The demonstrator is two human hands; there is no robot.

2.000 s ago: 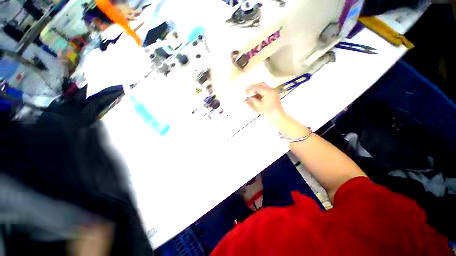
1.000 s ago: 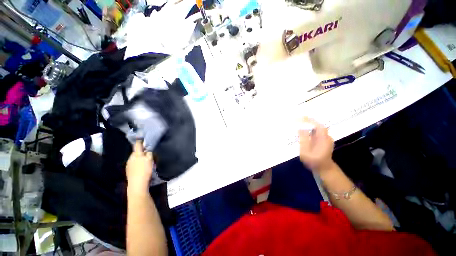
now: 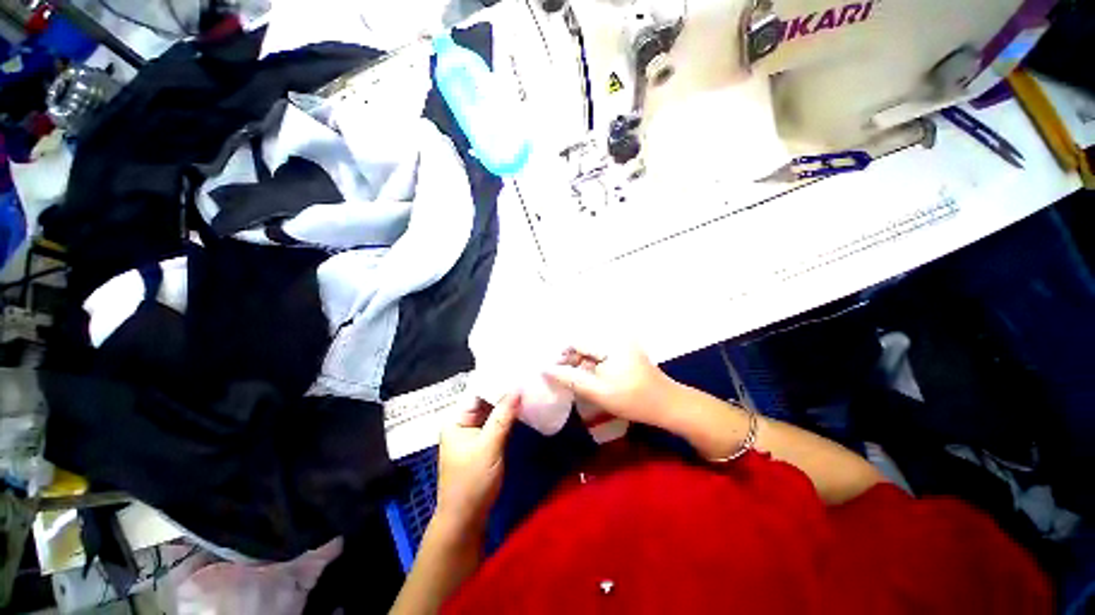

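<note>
A small pale pinkish-white piece [image 3: 546, 402] is held between my two hands at the table's front edge, above my lap. What it is made of is unclear. My left hand [image 3: 478, 451] pinches its left side between thumb and finger. My right hand [image 3: 610, 382] pinches its upper right side. Black garment panels [image 3: 258, 312] with light grey panels [image 3: 420, 234] joined to them lie heaped on the left of the table, untouched. The white sewing machine [image 3: 720, 108] stands beyond my hands, its needle area [image 3: 597, 180] free of my hands.
Thread snips [image 3: 831, 163] lie beside the machine base, with a second pair [image 3: 985, 135] further right. A yellow tool [image 3: 1047, 120] lies at the far right. A light blue attachment [image 3: 480, 108] hangs left of the needle. Blue crates [image 3: 414, 499] with dark pieces are below the table.
My left hand has let go of the garment heap and moved right to my lap. My right hand has moved left to meet it. The pale piece now shows between them. The grey panels lie spread wider.
</note>
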